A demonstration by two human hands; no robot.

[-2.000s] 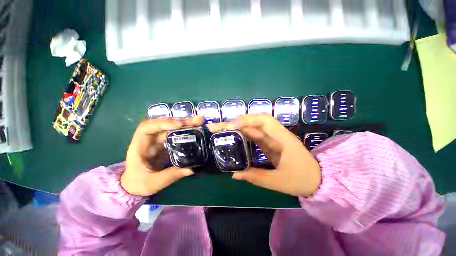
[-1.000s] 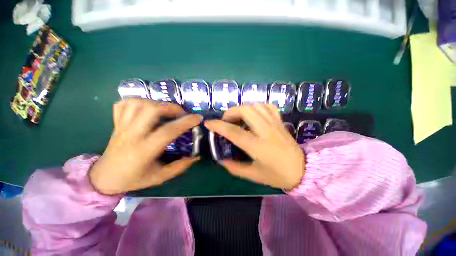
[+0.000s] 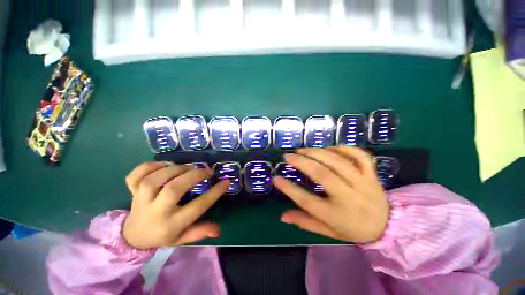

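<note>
Several watch heads [image 3: 256, 133] with lit screens and silver rims lie in a far row on the green mat. A nearer row of watch heads [image 3: 258, 177], showing pale lines of text, lies on a black strip [image 3: 415, 166]. My left hand [image 3: 172, 201] lies over the left part of the near row, fingers spread, fingertips on or just above the screens. My right hand [image 3: 337, 193] covers the right-middle part of the near row, fingers apart. Neither hand holds a watch. The watches under my palms are partly hidden.
A white compartment tray [image 3: 276, 49] stands at the far edge. A cartoon-patterned phone or case [image 3: 60, 109] and a crumpled white tissue [image 3: 48, 41] lie at left. Yellow paper [image 3: 499, 115] and a purple pack [image 3: 516, 34] are at right.
The two watches held up earlier, with dark label-bearing sides showing, are out of my hands; the near row lies flat, screens lit. My hands have opened and spread apart over it.
</note>
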